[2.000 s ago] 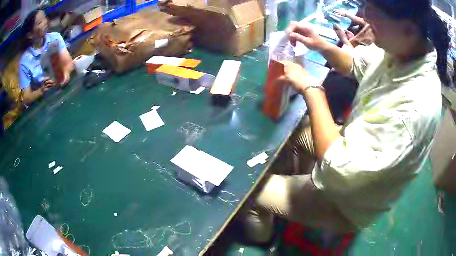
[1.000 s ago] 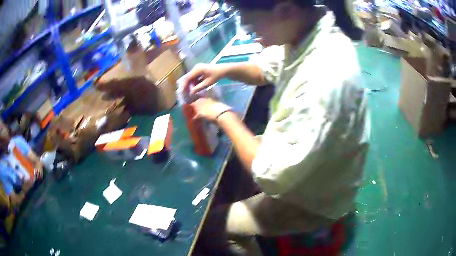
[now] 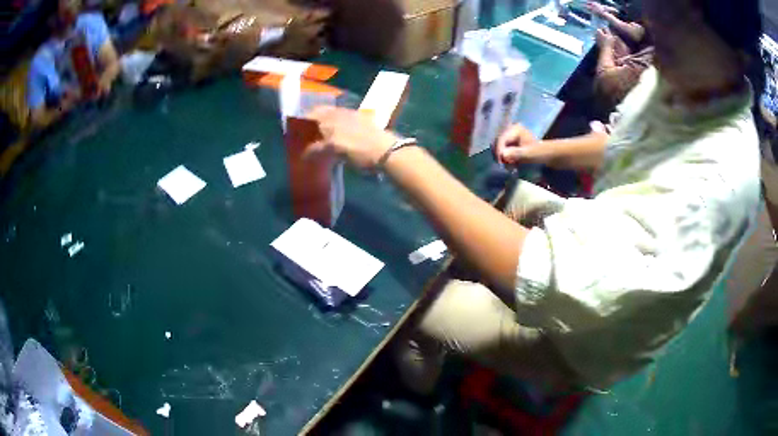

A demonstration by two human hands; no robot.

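Observation:
Neither of my hands is in view. A white and orange retail box lies nearest to me, cut off by the lower left edge. A stack of white papers with something dark underneath lies on the dark-green tabletop. Behind it stands an upright orange retail box with its white top flap raised, and the hand of the person at the right is at its top. Another upright box with dark product pictures stands at the table edge, with clear plastic at its open top.
Flat white papers and scraps lie on the table. Orange and white boxes lie farther back, before brown cartons. A seated person is at the right edge; another person in blue is far left.
The view swung right, then back left. The person at the right has let go of the box at the table edge and reached left to an upright orange box behind the paper stack.

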